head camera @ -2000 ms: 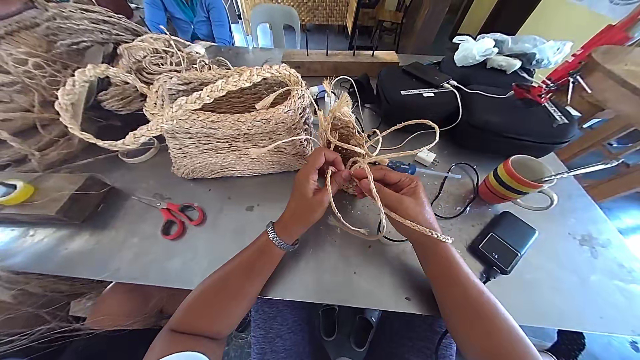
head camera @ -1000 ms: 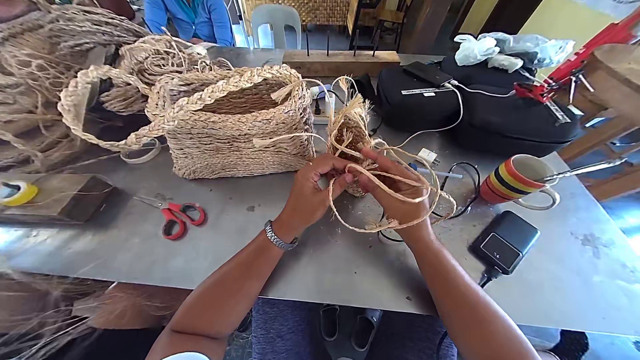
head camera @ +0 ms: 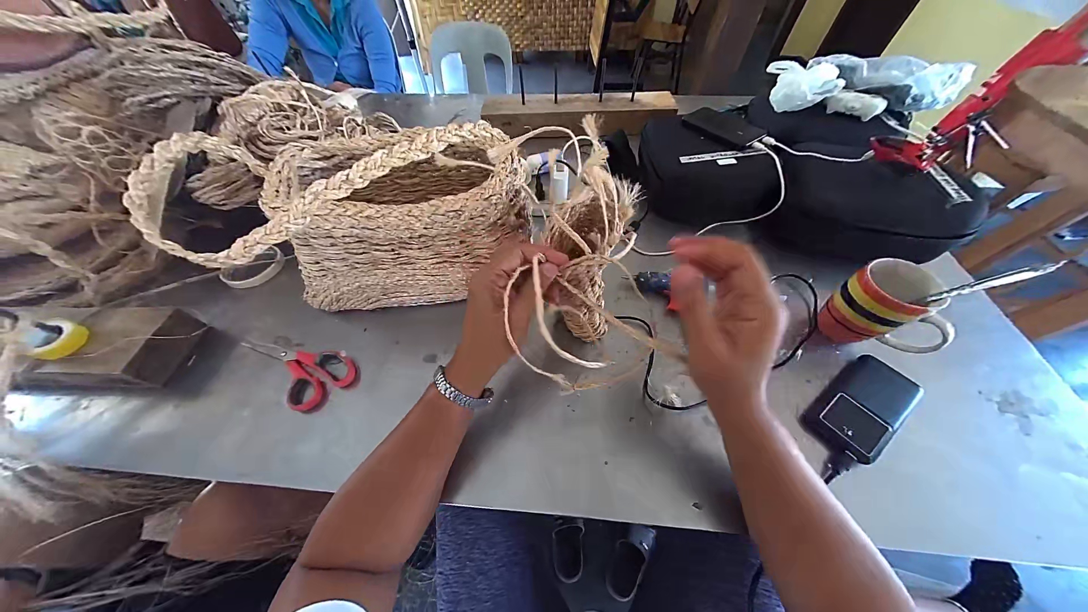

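My left hand (head camera: pixel 510 293), with a metal watch on its wrist, pinches strands of natural-fibre cord (head camera: pixel 544 327) at the near side of a small woven fibre piece (head camera: pixel 582 297). Cord ends hang in loops below my fingers. My right hand (head camera: pixel 735 314) is raised to the right, fingers apart and blurred; a blurred strand runs close to it, and whether it touches the hand is unclear. Left of the small piece stands a woven fibre bag (head camera: pixel 391 255) with a braided handle (head camera: pixel 204 246).
Red-handled scissors (head camera: pixel 319 378) and a wood block (head camera: pixel 127 348) with yellow tape (head camera: pixel 59 340) lie left. A striped mug (head camera: pixel 875 302), a power bank (head camera: pixel 863 408) and black cases (head camera: pixel 867 191) are right. Fibre bundles (head camera: pixel 110 161) fill the far left; a person (head camera: pixel 327 42) sits across the table.
My right hand has moved away from my left hand to the right, off the cord loops it was among. My left hand stays at the cords.
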